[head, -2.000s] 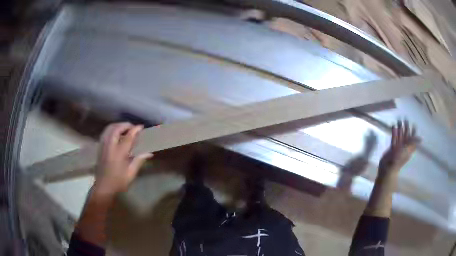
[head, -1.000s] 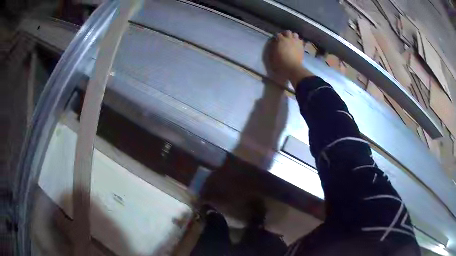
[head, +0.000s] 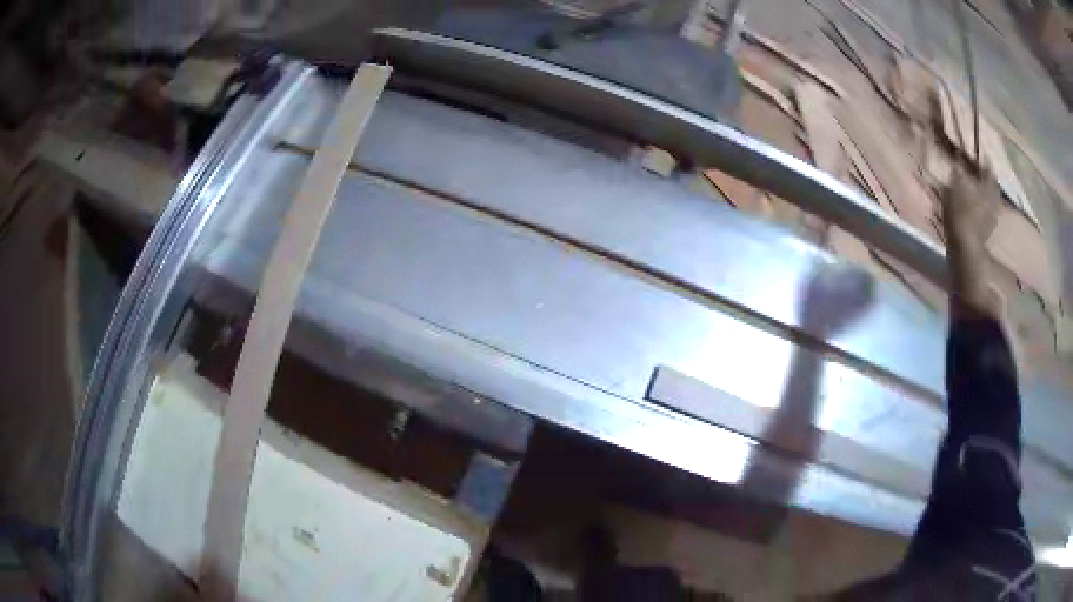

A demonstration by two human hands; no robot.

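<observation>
A long beige board strip (head: 277, 294) lies across the left end of the silver sliding table (head: 506, 271), beside the ribbed end rail (head: 165, 253). Its near end reaches over a cream panel (head: 318, 529) and is cut off by the bottom edge. A short grey strip (head: 712, 400) lies near the table's front edge. My right hand (head: 972, 200) is blurred, at the upper right, over the scraps past the guide bar. A thin line runs up from it; whether I hold it cannot be told. My left hand is out of the picture.
A long metal guide bar (head: 659, 118) runs along the table's far side. Many scrap offcuts (head: 830, 129) are scattered beyond it. A small beige piece (head: 659, 160) lies by the bar. A small grey-blue block (head: 485, 482) is at the cream panel's corner.
My left hand has let go of the board strip and left the picture. The strip has swung from slanting along the table to across its left end. My right hand has moved out over the scraps.
</observation>
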